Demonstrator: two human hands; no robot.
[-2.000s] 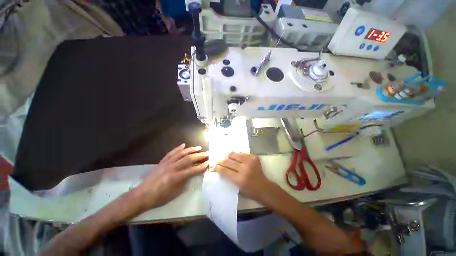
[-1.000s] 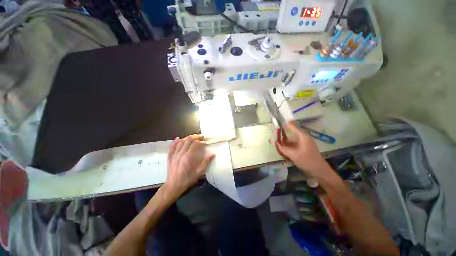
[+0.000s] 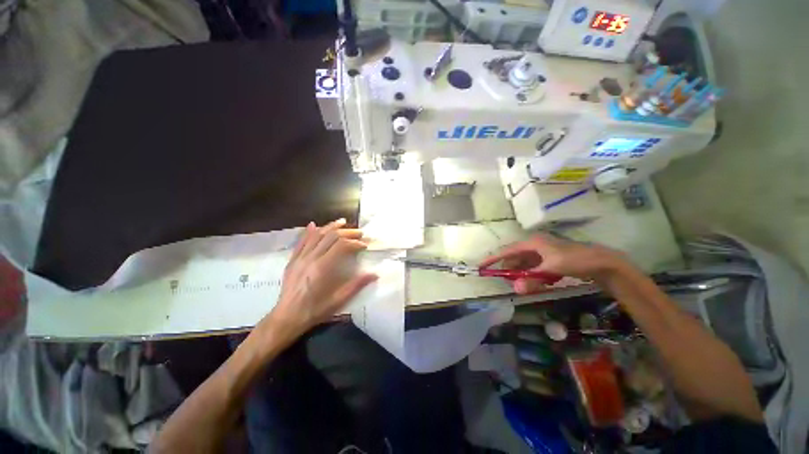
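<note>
A pale band [image 3: 391, 213] lies under the brightly lit needle area of the sewing machine [image 3: 461, 124] and hangs over the table's front edge in a loop. My left hand [image 3: 321, 266] lies flat with fingers spread, pressing on the band beside the dark brown panel [image 3: 195, 151]. My right hand [image 3: 554, 263] holds the red-handled scissors [image 3: 497, 271]. Their blades point left, with the tips at the band's right edge, just in front of the bed. Whether the blades are cutting cannot be told.
A control box [image 3: 599, 27] stands above the machine head. A blue pen [image 3: 566, 199] lies under the head's right end. A basket below the table's right side holds an orange packet [image 3: 597, 387] and spools. Grey cloth [image 3: 106, 390] hangs at the left.
My right hand has left the band, picked up the scissors beside the machine and brought them to the band, turned leftward. My left hand has slid slightly left and stays on the band.
</note>
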